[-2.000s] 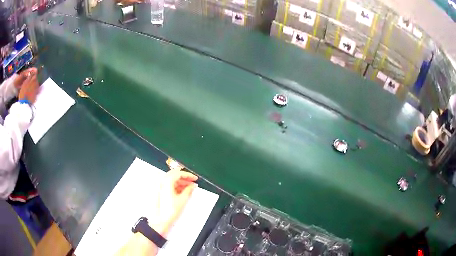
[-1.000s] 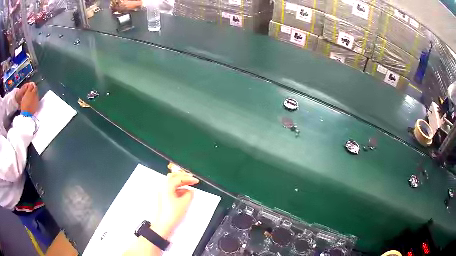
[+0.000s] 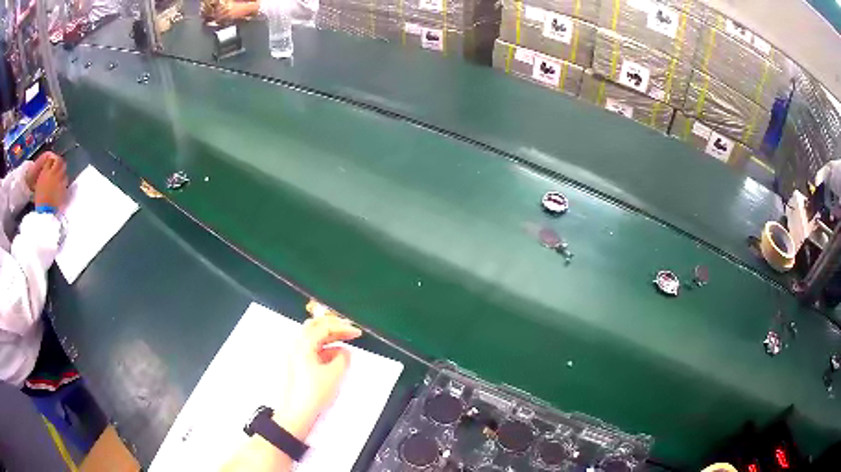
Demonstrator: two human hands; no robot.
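My left hand (image 3: 318, 369) rests over a white paper sheet (image 3: 217, 396), wearing a dark wrist watch. Its fingers are loosely bent and apart, with nothing visible in them. My right hand is not in view. A clear blister tray (image 3: 479, 396) with round pockets holding dark discs lies right of the paper, cut off by the bottom edge. On the green belt lie round silver modules (image 3: 555, 202), (image 3: 666, 282) with dark discs (image 3: 550, 238) beside them. More small modules (image 3: 772, 343) lie at the right.
A black meter (image 3: 770, 452) with red digits and part of a tape roll (image 3: 719, 468) are at bottom right. Another tape roll (image 3: 777, 246) stands at right. Cartons (image 3: 636, 74) and a clear bottle (image 3: 280, 32) are behind. Another person's hands (image 3: 48, 180) are at left beside white paper.
The modules and discs on the belt have shifted right and down in the picture. The tape roll at the bottom right has come into view. My left hand has hardly moved.
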